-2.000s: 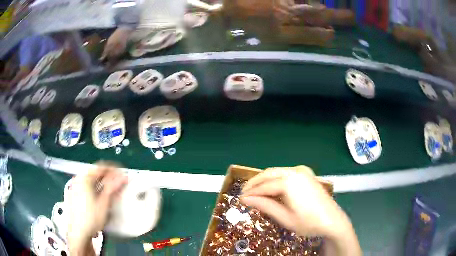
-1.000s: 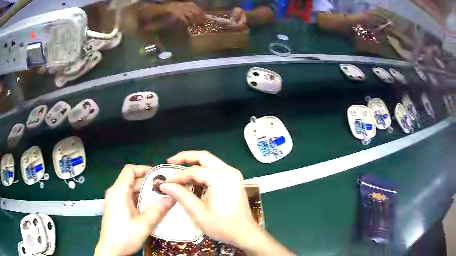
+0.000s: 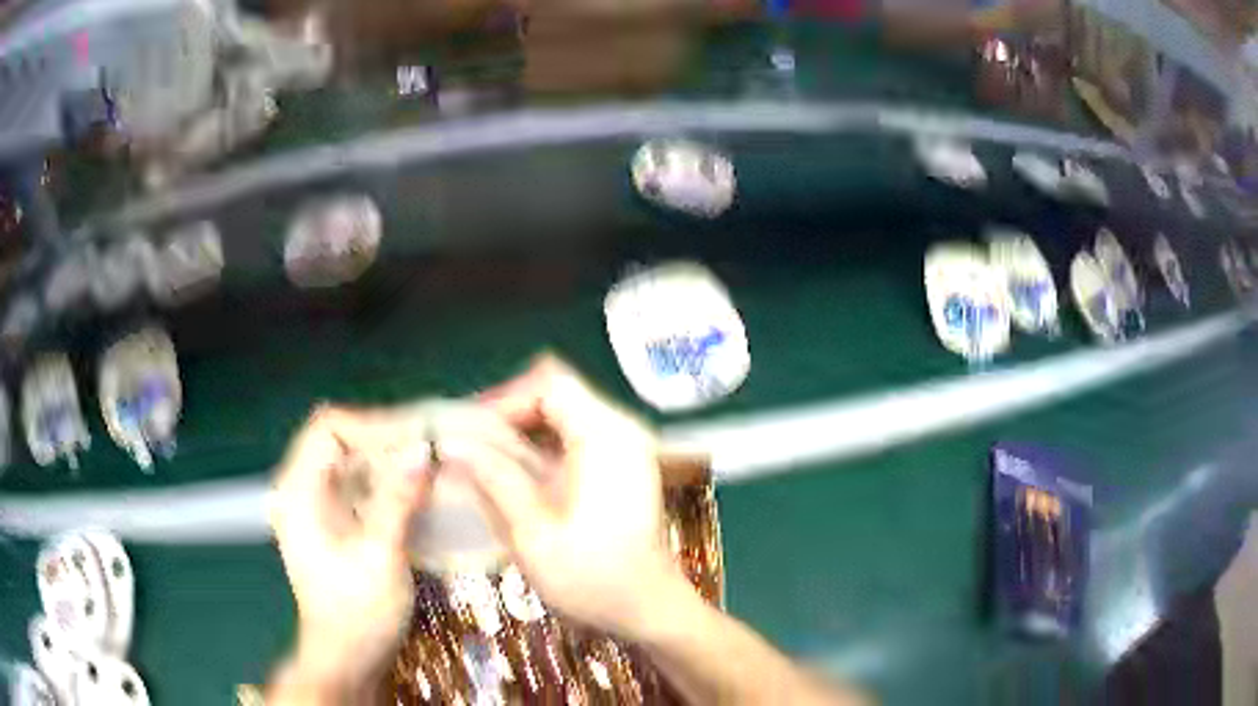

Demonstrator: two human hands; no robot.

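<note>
A white cover (image 3: 458, 531) is held between my two hands above the parts box; the frame is blurred. My left hand (image 3: 352, 517) grips its left side. My right hand (image 3: 573, 497) is on its right side, with thumb and fingers near the top edge. Both hands hide most of the cover, and I cannot tell whether an insert is between the fingers. The brown parts box (image 3: 697, 524) lies below my hands, full of shiny copper-brown inserts.
White spare covers (image 3: 86, 593) overlap at the lower left. A dark blue pouch (image 3: 1042, 541) lies at the right. Beyond the white strip (image 3: 828, 430), a base shell with a blue board (image 3: 676, 338) and further shells stand in rows. A brown box is at the far side.
The cover, earlier facing me with a dark hole visible, is now more tilted and mostly hidden by my fingers. The view has shifted; the shells and hands appear higher.
</note>
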